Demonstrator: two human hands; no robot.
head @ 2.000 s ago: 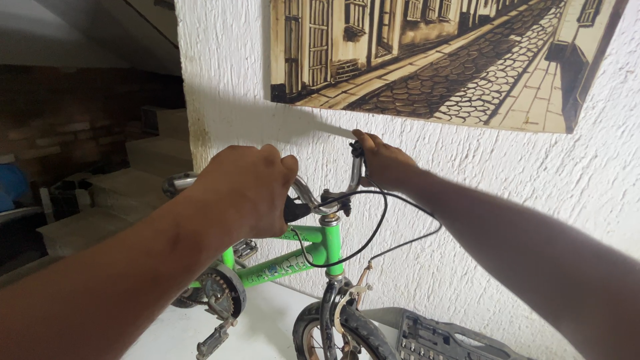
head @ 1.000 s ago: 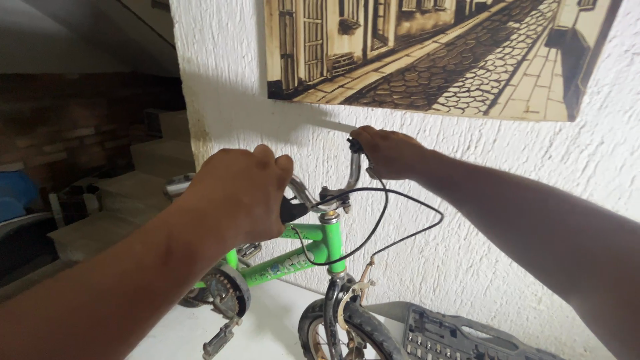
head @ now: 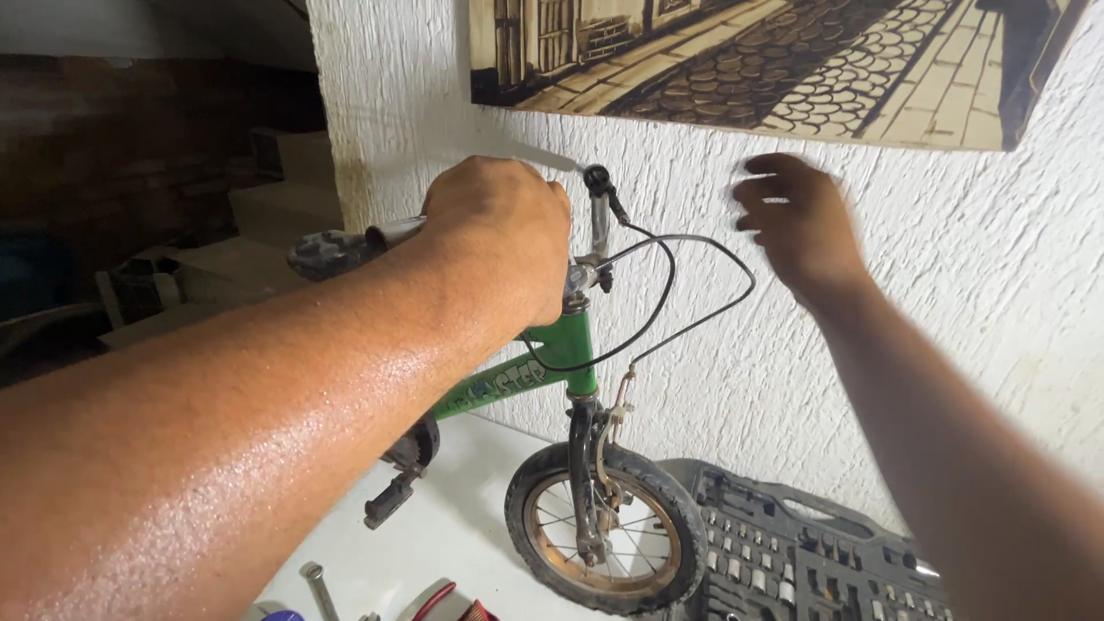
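Observation:
A small green bicycle (head: 567, 349) stands on a white surface, its front wheel (head: 606, 530) turned toward the right. My left hand (head: 500, 233) is closed around the near side of the handlebar, which it mostly hides. My right hand (head: 802, 220), blurred, is in the air right of the far handlebar end (head: 597, 178), fingers apart and holding nothing. Black brake cables (head: 750, 280) loop between the handlebar and the front brake caliper (head: 619, 423). Behind my left wrist shows the saddle (head: 323, 252).
An open socket tool case (head: 802, 552) lies right of the front wheel, by the textured white wall (head: 690, 371). At the near edge are a wrench (head: 320, 591) and red-handled pliers or similar (head: 435, 599). A painting (head: 733, 69) hangs above; steps (head: 285, 207) are at the left.
My right hand has let go of the far handlebar end and moved off to the right. My left hand stays on the handlebar. The view has tipped down, showing tools at the near edge.

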